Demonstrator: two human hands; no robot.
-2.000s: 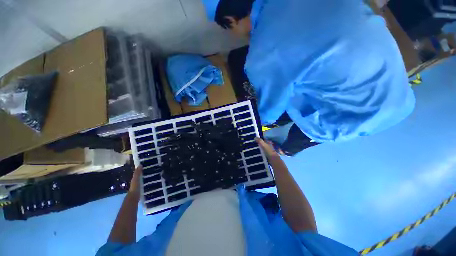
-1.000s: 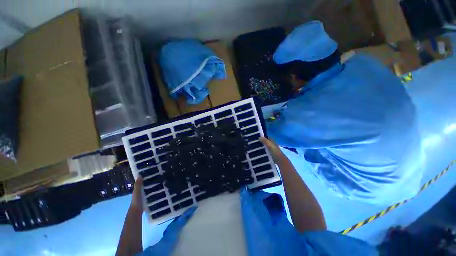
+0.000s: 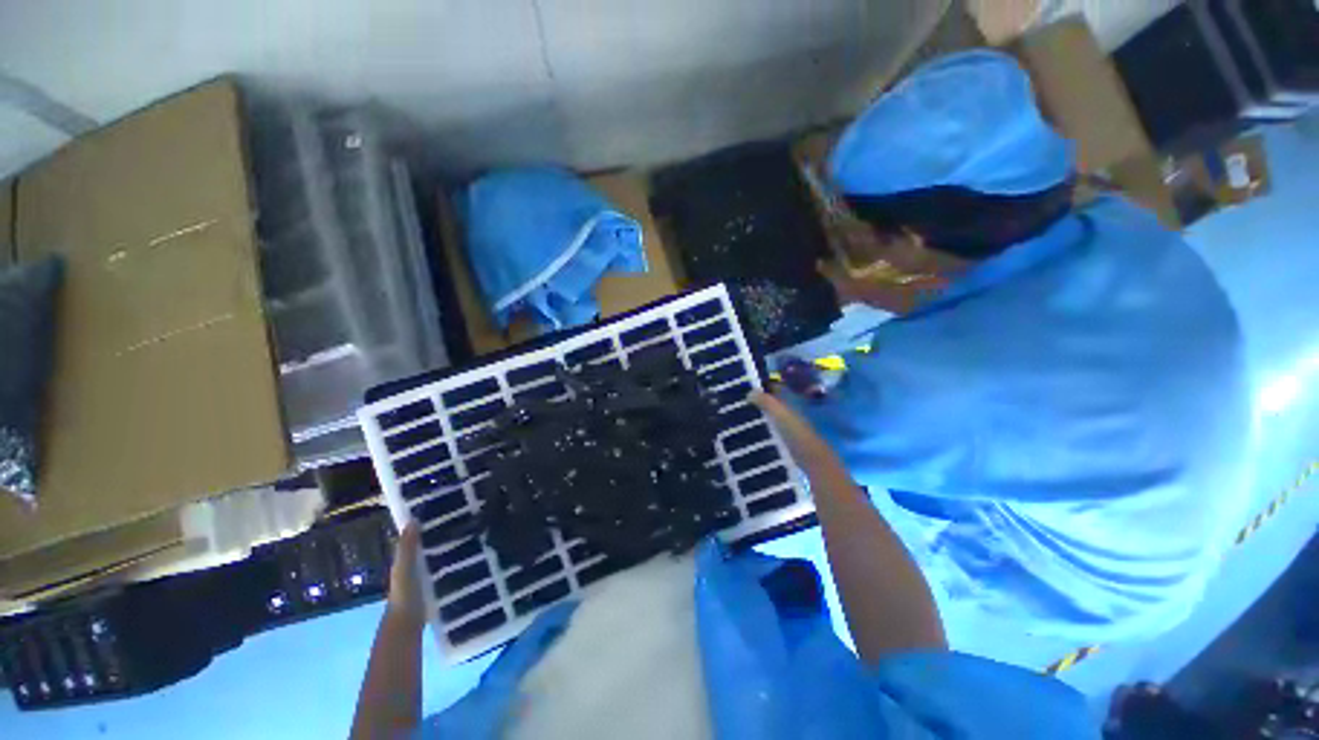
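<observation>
A slotted tray (image 3: 457, 597) with a white top grid and dark rectangular slots is held in front of my body, slightly tilted in view. A loose heap of small black parts (image 3: 608, 455) covers its middle. My left hand (image 3: 407, 578) grips the tray's left edge, and its fingertips under the tray are hidden. My right hand (image 3: 788, 427) grips the right edge, with its fingers partly hidden underneath.
A person in a blue smock and cap (image 3: 1042, 390) crouches at the right, beside a black tray with small parts (image 3: 738, 231). A crumpled blue cloth (image 3: 543, 246) lies on a carton. Clear stacked trays (image 3: 340, 275) and a large carton (image 3: 159, 318) stand left. Black trays (image 3: 188, 614) are on the floor.
The other person has gone from bending close at the upper right to crouching farther right, uncovering the black tray with parts. My hands keep hold of the slotted tray.
</observation>
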